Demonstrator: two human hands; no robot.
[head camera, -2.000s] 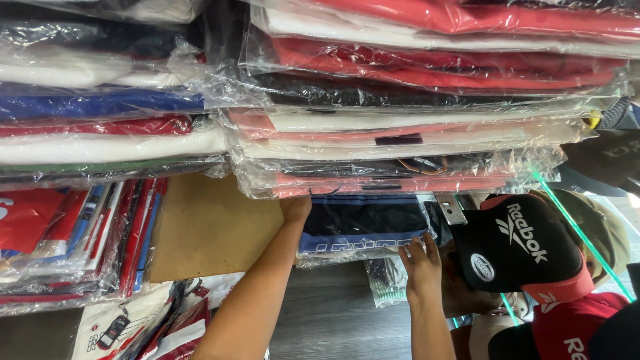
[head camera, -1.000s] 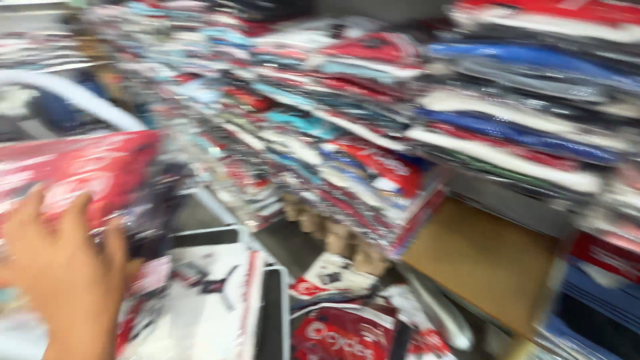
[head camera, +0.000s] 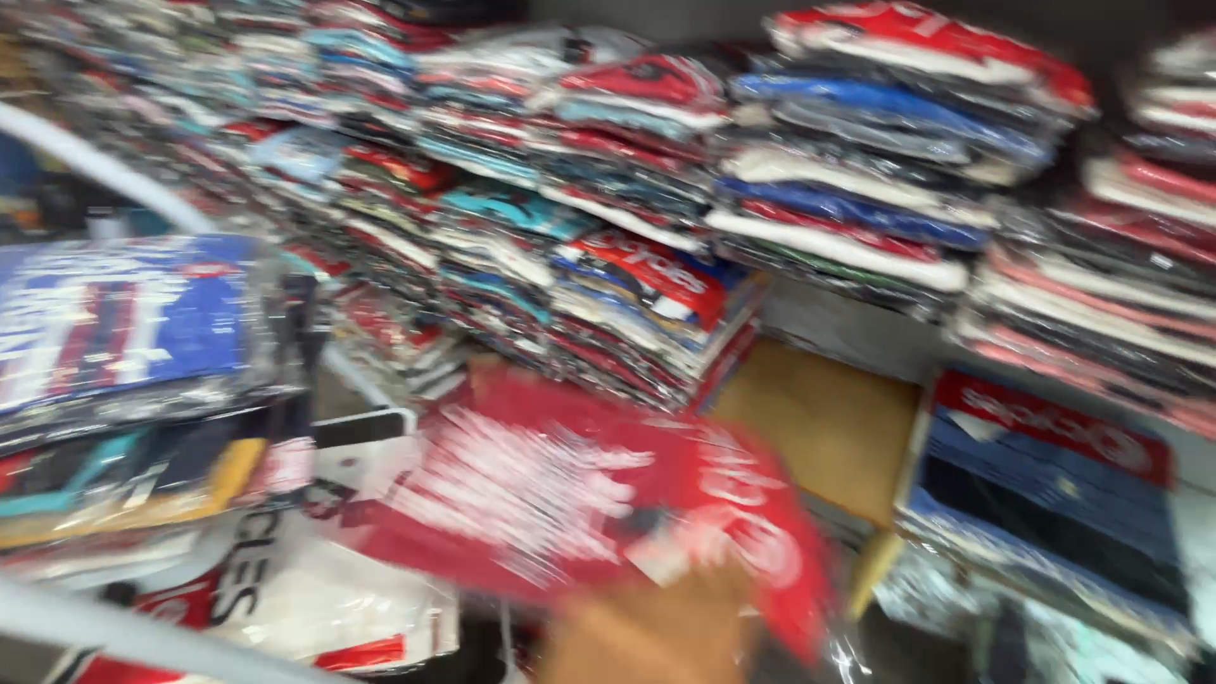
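Observation:
A blurred hand, which appears to be my left hand (head camera: 660, 608), comes up from the bottom edge and grips the near right part of a red garment in clear plastic (head camera: 532, 475). The garment has white print and a red printed header, and is smeared by motion. My fingers are too blurred to make out singly. To its left lies a pile topped by a blue packaged garment (head camera: 199, 313) with white print. A blue and black packaged garment (head camera: 1054, 503) with a red header lies at the right. My right hand is not in view.
Stacks of plastic-wrapped garments (head camera: 855, 180) fill the shelf behind, with more piles (head camera: 617, 294) towards the left. A brown cardboard panel (head camera: 817, 427) stands below them. White tubular rails (head camera: 114, 161) cross the left side. A white packaged garment (head camera: 332, 589) lies at the lower left.
A red packaged garment under my hand at the left has moved right with the hand, and a blue one now shows on the left pile. Two seconds ago both hands were at the shelf.

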